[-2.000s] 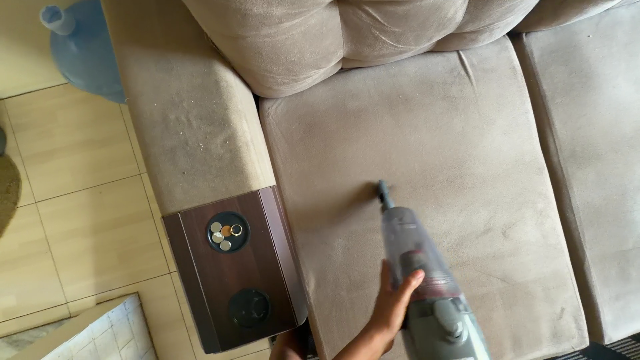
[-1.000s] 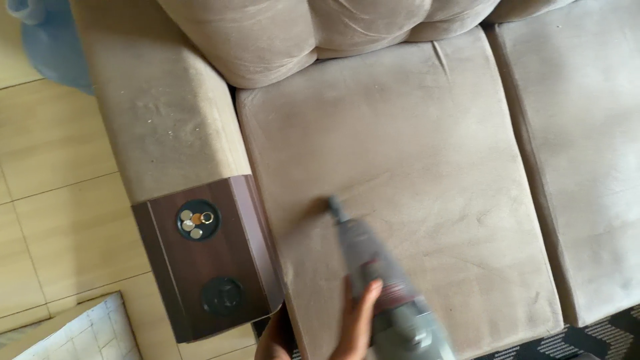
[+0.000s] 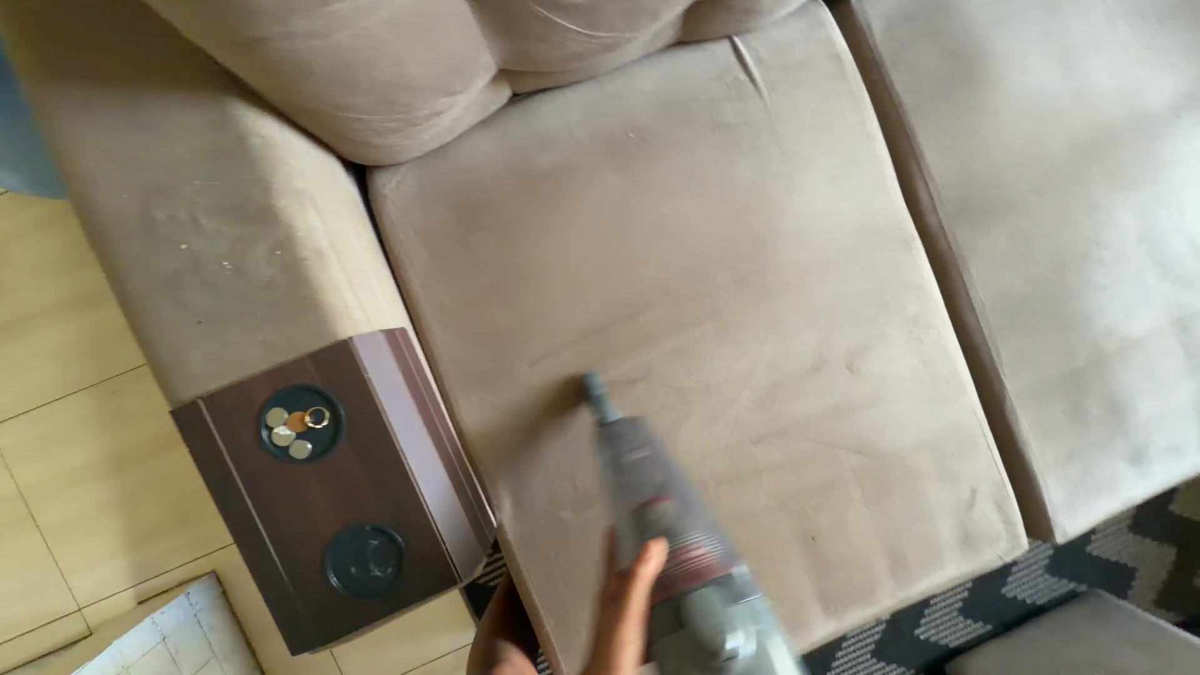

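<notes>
My left hand (image 3: 628, 595) is at the bottom centre, against the left side of a handheld vacuum cleaner (image 3: 689, 572) with its thumb over the body. The vacuum has a grey, partly see-through body with a reddish band. Its narrow nozzle (image 3: 600, 397) points up and left, with the tip at the beige fabric seat cushion (image 3: 731, 281) of a sofa; whether it presses on the fabric cannot be told. The vacuum's rear end is cut off by the frame, and my right hand is not in view.
The sofa's armrest (image 3: 206, 234) bears small pale specks. A dark wooden armrest tray (image 3: 319, 497) holds coins and a ring in one round recess (image 3: 302, 424); another recess (image 3: 365, 561) is beside it. Patterned rug (image 3: 956, 600), grey upholstered piece (image 3: 1078, 642) and floor tiles (image 3: 84, 487) surround the sofa.
Over the seat cushion, the vacuum's nozzle has moved from near its middle toward the armrest side, with my left hand along. The view has shifted.
</notes>
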